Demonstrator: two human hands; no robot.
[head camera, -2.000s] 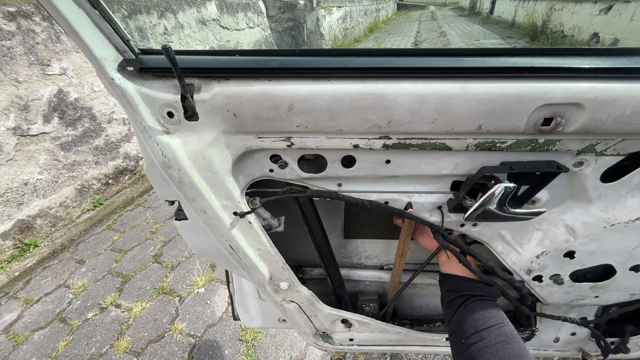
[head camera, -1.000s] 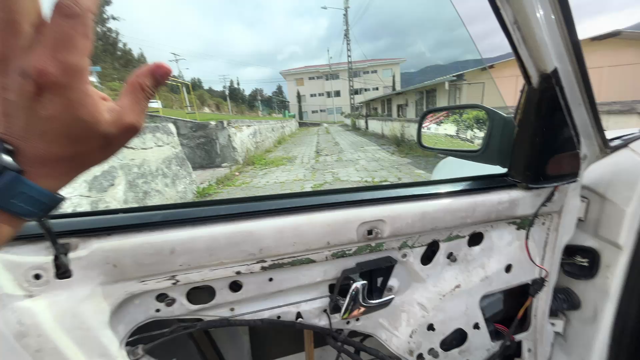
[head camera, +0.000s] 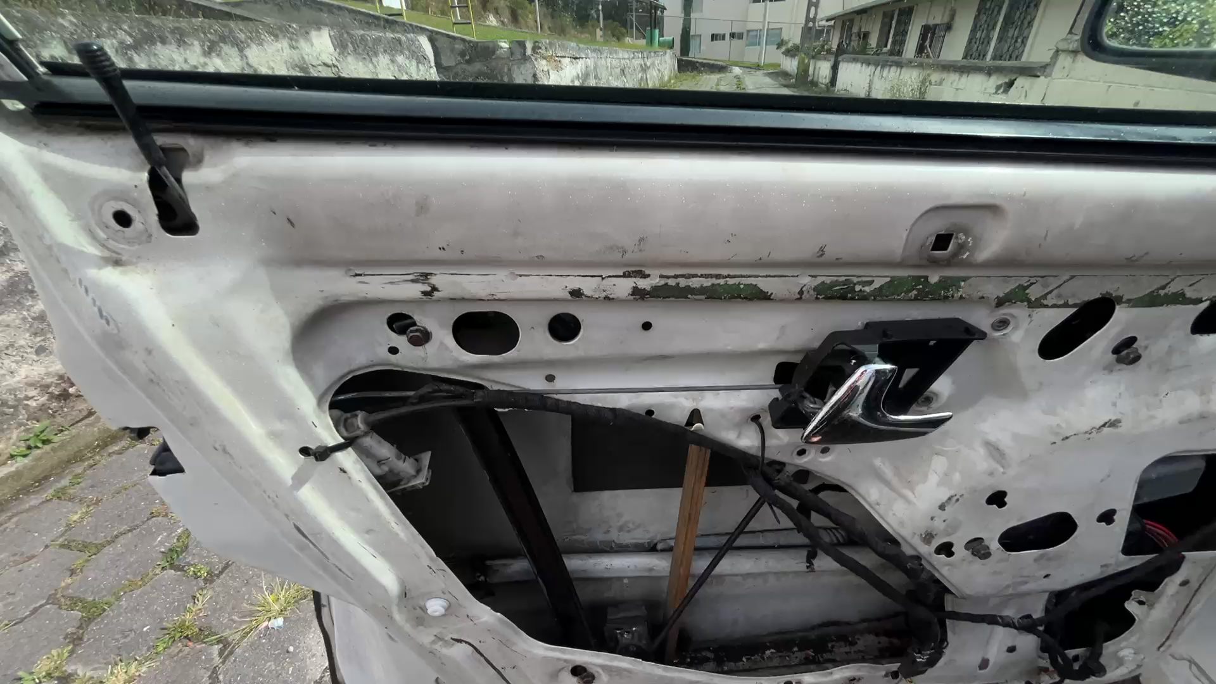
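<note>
Neither of my hands shows in the head view now. A white car door (head camera: 608, 209) without its trim panel fills the view. Inside its large lower opening a wooden stick (head camera: 688, 527) stands nearly upright, its top at the opening's upper edge. A taped black wiring harness (head camera: 589, 411) runs across the opening and down to the right. Left of the stick a dark metal rail (head camera: 527, 527) slants downward. The chrome inner door handle (head camera: 869, 408) sits in its black housing, right of the stick. The black lock knob (head camera: 119, 95) sticks up at the upper left.
The door's window glass (head camera: 570, 52) rises above a black sill strip (head camera: 608, 119). Stone paving (head camera: 104, 570) with grass tufts lies at the lower left, beside a rough wall. Part of the side mirror (head camera: 1154, 28) shows at the upper right.
Two seconds ago a hand held the wooden stick inside the door; now no hand touches it and it still stands. The raised hand before the window one second ago has left view.
</note>
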